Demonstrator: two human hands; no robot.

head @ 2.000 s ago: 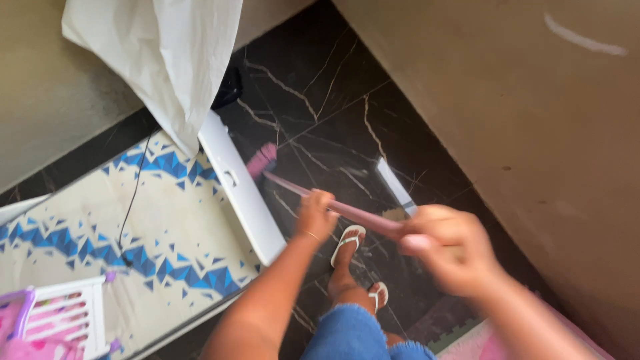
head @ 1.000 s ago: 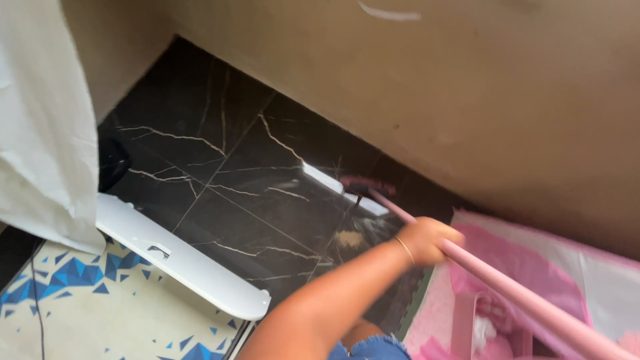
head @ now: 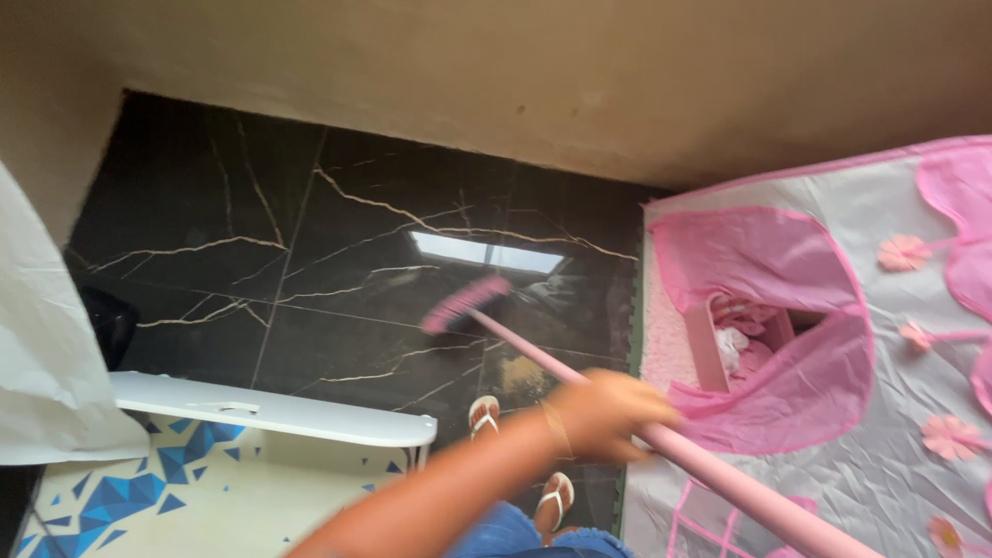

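Note:
A pink broom handle (head: 728,473) runs from the lower right edge up to a broom head with pink bristles (head: 467,304) on the dark floor. One hand (head: 612,415), its arm reaching in from the bottom and a thin bracelet on its wrist, is closed around the middle of the handle; I take it as my left hand. My right hand is out of view, and the handle's upper end is cut off by the frame. A brownish pile of dust or debris (head: 523,378) lies on the floor right of the broom head. White flip-flops (head: 484,415) are on my feet.
At right stands a pink and grey play tent (head: 821,225), with a pink box of cloth items (head: 707,349) in its opening. A white board-like edge (head: 271,407) and blue-patterned surface (head: 124,496) are lower left. White fabric (head: 54,341) hangs left. A brown wall (head: 496,77) bounds the floor.
Two seconds ago both hands were on the handle; now only one shows. The broom head has moved away from the white board's edge. The view has swung right, bringing in the tent.

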